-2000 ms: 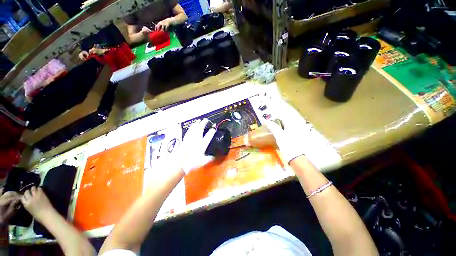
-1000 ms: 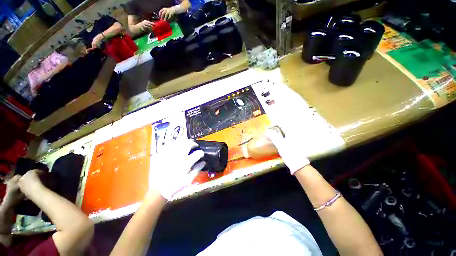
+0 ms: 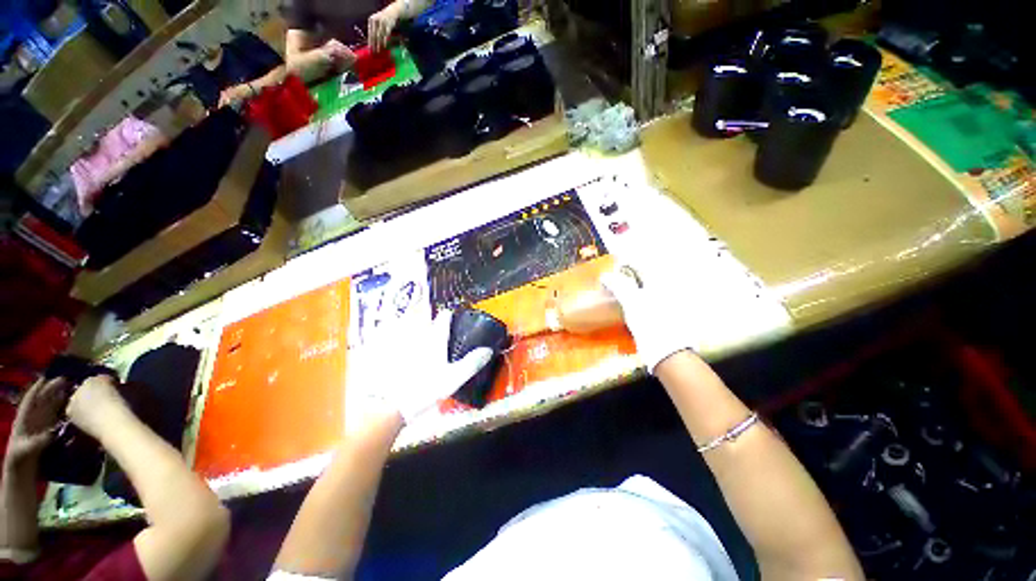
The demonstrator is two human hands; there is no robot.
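My left hand [image 3: 426, 369], in a white glove, holds a black housing [image 3: 475, 344] tilted over the orange part of the printed work mat [image 3: 517, 252]. My right hand [image 3: 638, 309], also gloved, grips a tan squeeze bottle [image 3: 591, 311] lying sideways in it. The bottle's thin tip points left and reaches the housing's right side; whether it touches cannot be told. The fingers of my right hand are partly hidden behind the bottle and washed out by glare.
Upright black housings [image 3: 795, 148] stand on brown board at the right. A carton tray [image 3: 454, 170] of housings lies beyond the mat, beside a metal post [image 3: 650, 57]. Crumpled plastic [image 3: 602, 125] sits by the post. A neighbour's hands [image 3: 91, 403] work at the left; others work opposite.
The housing, first over the mat's middle, was brought nearer and left, and is now turned to a different tilt in my left hand. My right hand still holds the bottle.
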